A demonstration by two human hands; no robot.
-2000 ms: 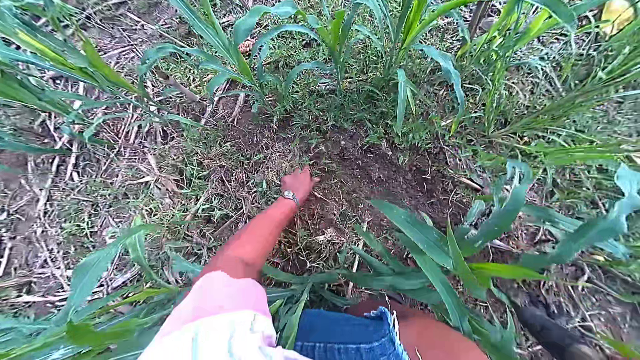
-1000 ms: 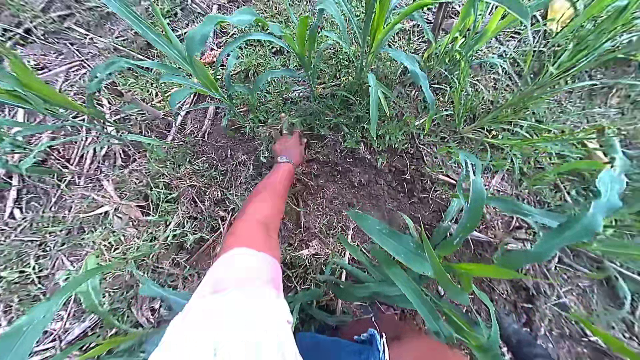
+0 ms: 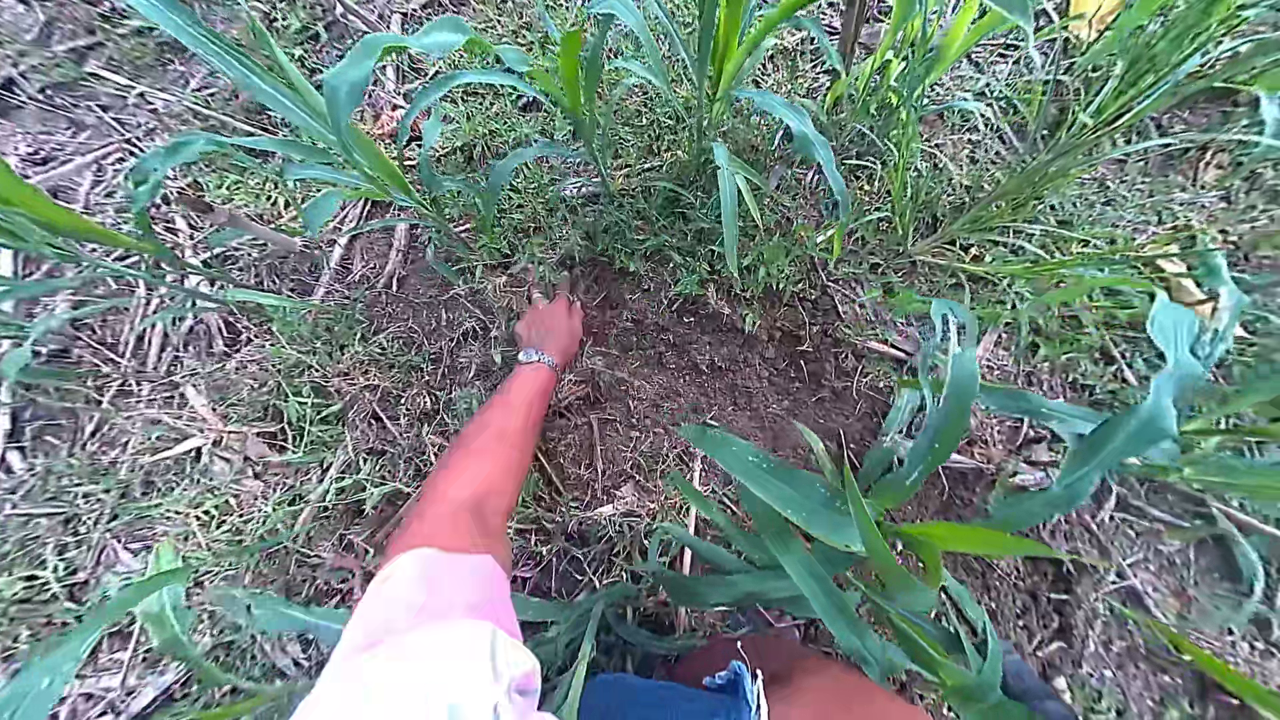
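Observation:
My left hand, with a metal-banded wristwatch on its wrist, reaches down to the ground near the middle of the view. Its back faces up and its fingers look spread at the edge of low green weeds. No held object shows, though the fingertips blur into the weeds and soil. Bare dark soil lies just right of the hand. My right hand is out of view.
Young maize-like plants stand in a row beyond the hand. Broad leaves of another plant spread at the lower right, close to my leg and denim shorts. Dry stalks and straw litter the left side.
My left hand has moved forward over the soil, away from my body, to the edge of the weeds. Its fingers look more spread than two seconds ago.

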